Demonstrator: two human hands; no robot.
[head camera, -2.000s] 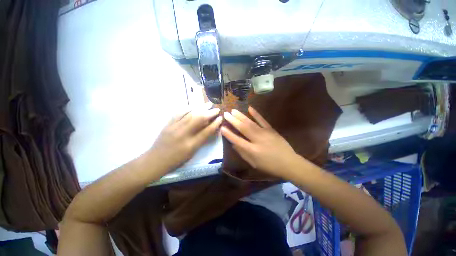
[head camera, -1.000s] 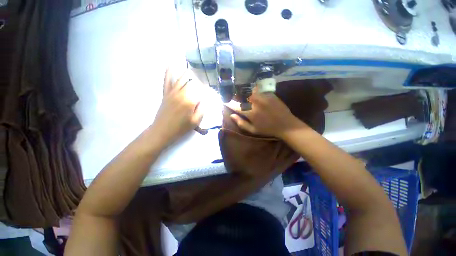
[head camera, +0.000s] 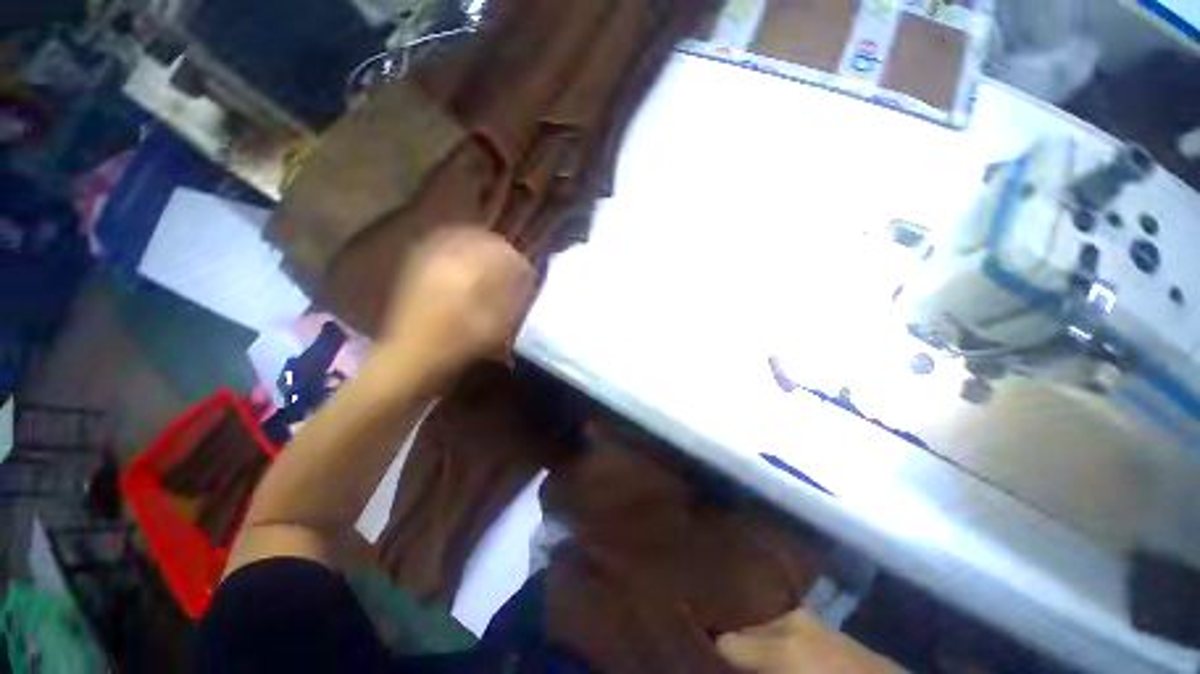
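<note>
A stack of brown cut panels (head camera: 579, 79) drapes over the table's left end, with a duller tan-brown flap (head camera: 369, 171) on it. My left hand (head camera: 461, 290) is blurred and curled against this cloth; whether it grips any is unclear. A brown garment panel (head camera: 645, 540) hangs below the table's front edge over my lap. My right hand (head camera: 796, 645) is at the bottom edge, partly cut off, with its fingers closed on this panel. The white sewing machine head (head camera: 1026, 250) stands at the right with no hand near it.
The white table (head camera: 737, 263) has a dark thread or cord near its front edge. Framed brown samples (head camera: 928, 66) lie at its back. A red basket (head camera: 198, 527) stands on the floor at lower left. A dark scrap (head camera: 1165, 599) lies on the machine bed.
The view has swung left. My left hand has moved from the table to the stack. My right hand has left the needle area and moved down to the lap, and the brown panel has left the machine.
</note>
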